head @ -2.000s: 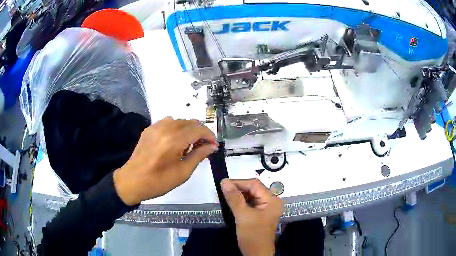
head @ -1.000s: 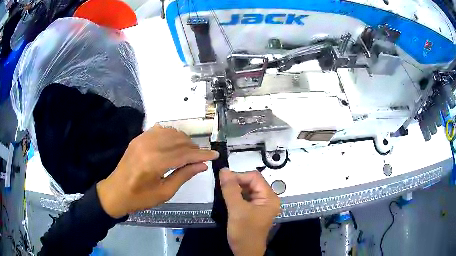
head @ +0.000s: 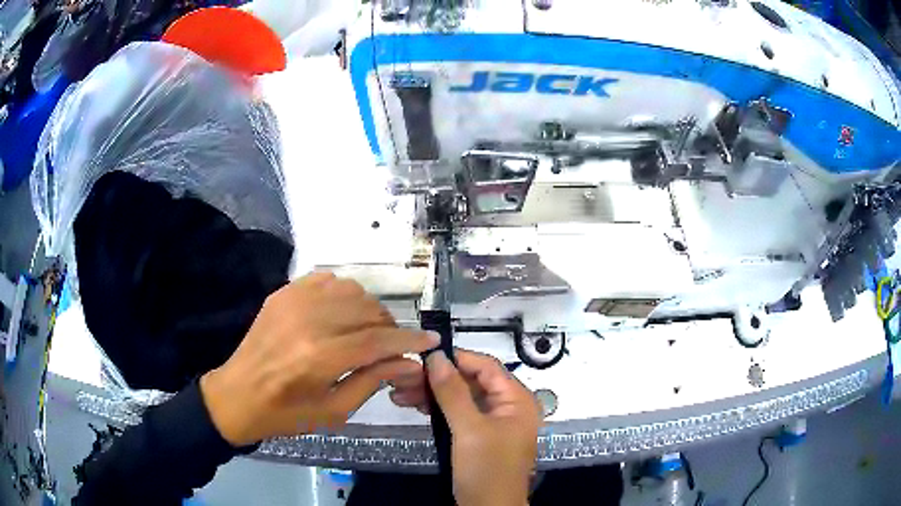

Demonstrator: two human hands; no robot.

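Note:
A narrow black fabric strip runs from the front end of a shiny metal strip guide down toward my lap. My left hand has its index fingertip on the strip's upper end, just below the guide. My right hand pinches the strip between thumb and fingers just below, close to my left fingertips. The presser foot and needle area is behind the guide. The white coverstitch machine has a blue band and "JACK" lettering. The strip's lower end is hidden by my right hand.
A cloudy plastic bag around a black fabric heap stands at the left. An orange-red disc is behind it. A measuring tape follows the curved front table edge. Yellow-green handles show at the far right.
My hands have moved closer together at the strip's upper end. The strip and my fingertips sit slightly lower in view. The camera view has shifted, so the machine also appears lower.

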